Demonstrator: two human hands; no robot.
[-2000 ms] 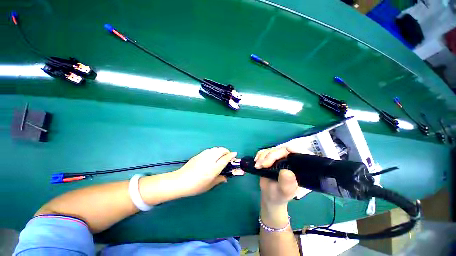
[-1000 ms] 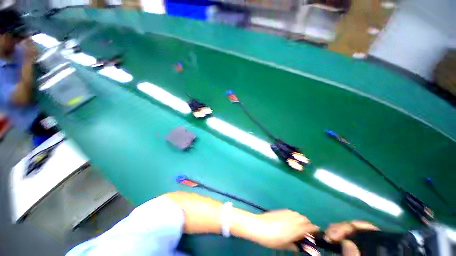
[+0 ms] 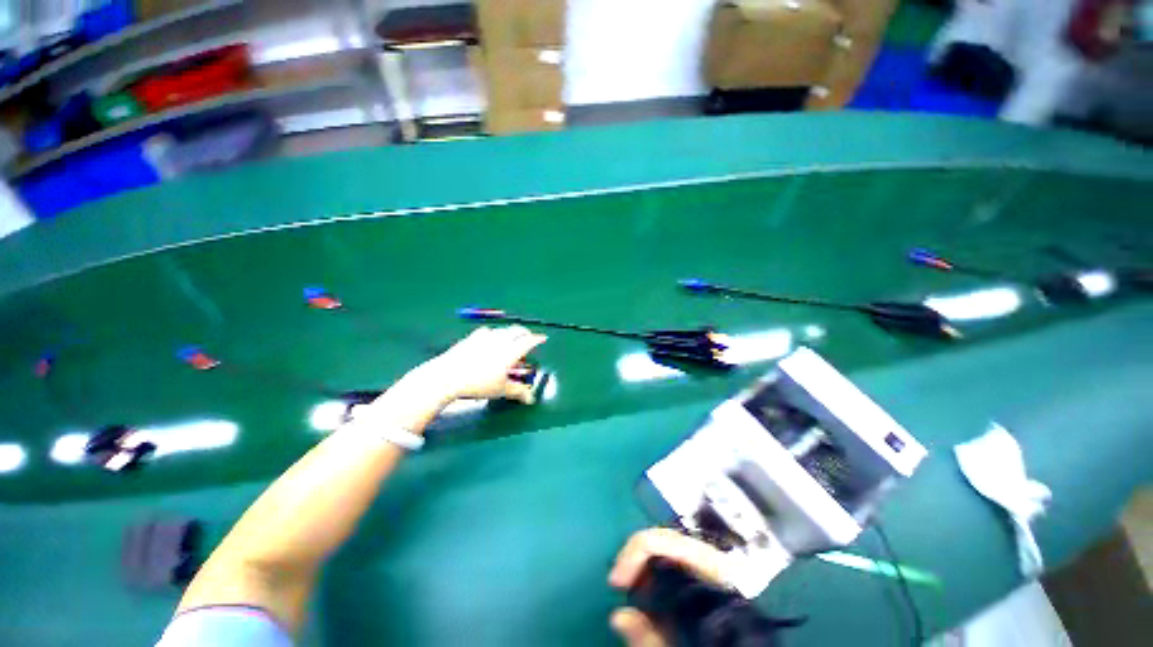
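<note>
My left hand (image 3: 487, 364) reaches over the dark green belt. Its fingers are around the black connector cluster (image 3: 529, 382) of a cable harness; most of its lead is hidden or blurred. My right hand (image 3: 664, 556) holds the black electric screwdriver (image 3: 702, 607) at the bottom edge, cut off by the picture. The screwdriver's nose is near the pale screw feeder (image 3: 809, 455); its tip cannot be made out. Another harness (image 3: 689, 345) with a blue and red plug lies on the belt just right of my left hand.
Several more harnesses lie along the belt, one at the right (image 3: 910, 317) and one at the far left (image 3: 120, 446). A dark block (image 3: 162, 552) sits on the bench at left. A crumpled white cloth (image 3: 1003, 474) and a green strip lie right of the feeder. Boxes (image 3: 771, 44) stand behind.
My left hand has moved from beside the screwdriver, up and forward onto the belt. The screwdriver has come away from the connector cluster. The view has swung, showing the feeder again.
</note>
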